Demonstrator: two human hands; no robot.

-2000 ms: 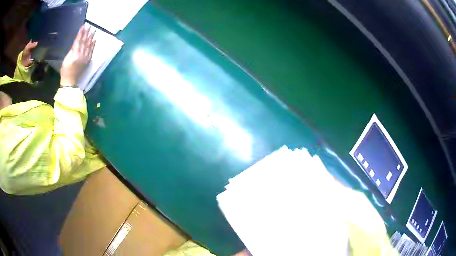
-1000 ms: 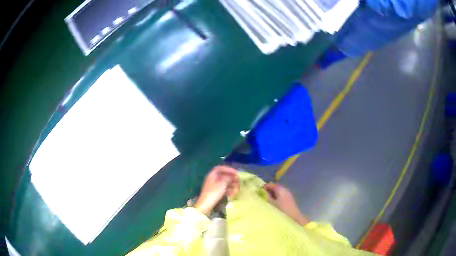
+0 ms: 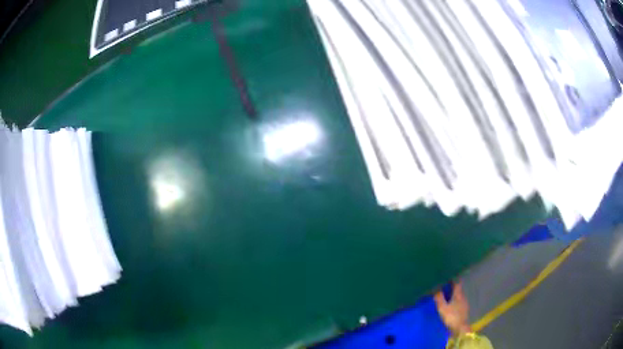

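A fanned stack of white sleeves (image 3: 437, 102) leans on the green bench at the upper right, with a shiny grey-blue tablet face (image 3: 574, 68) on its right side. Another stack of plain white sleeves (image 3: 58, 225) stands at the left edge, partly cut off. My right hand (image 3: 453, 308) is small and blurred at the lower right, at the edge of a blue object, away from both stacks. Its fingers look apart and no item shows in it. My left hand is out of the picture.
A dark tablet face with small white labels (image 3: 140, 17) lies at the top left, cut off. The green bench (image 3: 239, 252) has glare spots. The blue object (image 3: 403, 330) is below its front edge. Grey floor with a yellow line (image 3: 526, 293) shows at the lower right.
The view has moved closer to the fanned stack, and the left stack has shifted toward the left edge. My hands were together at my yellow clothing; now only one shows, farther right.
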